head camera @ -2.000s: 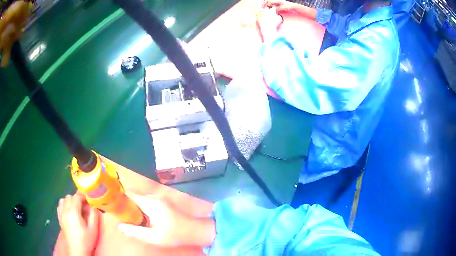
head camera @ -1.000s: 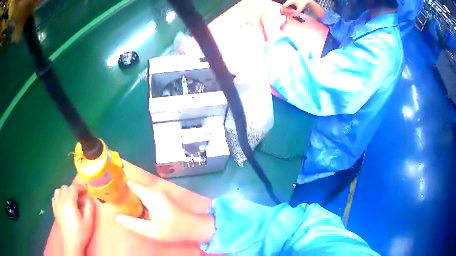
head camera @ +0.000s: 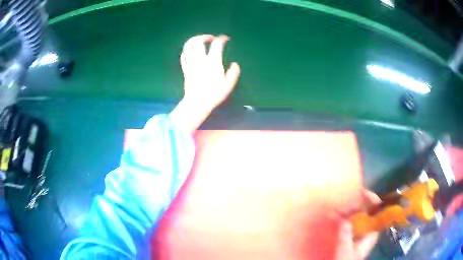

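Note:
My left hand (head camera: 205, 76) reaches out over the green line surface (head camera: 284, 56) at the upper middle, fingers apart and slightly bent. No object shows in it; the space under the palm is hidden. My right hand (head camera: 359, 236) is at the lower right, blurred, closed around the orange-yellow electric screwdriver (head camera: 393, 216), which is tilted nearly flat over the right edge of the red-orange work mat (head camera: 264, 177). The screwdriver's bit cannot be made out.
Round black housings lie on the line surface at far left (head camera: 66, 68) and right (head camera: 408, 102). A black box with a yellow patch (head camera: 23, 147) and pale strands (head camera: 39, 190) stand left. A ribbed grey hose (head camera: 29, 25) hangs upper left. Blurred things crowd the right edge.
The view has swung left, so the mat is central and the screw feeder is no longer clear. My left hand has moved from beside the screwdriver out over the line; the screwdriver is now tilted over.

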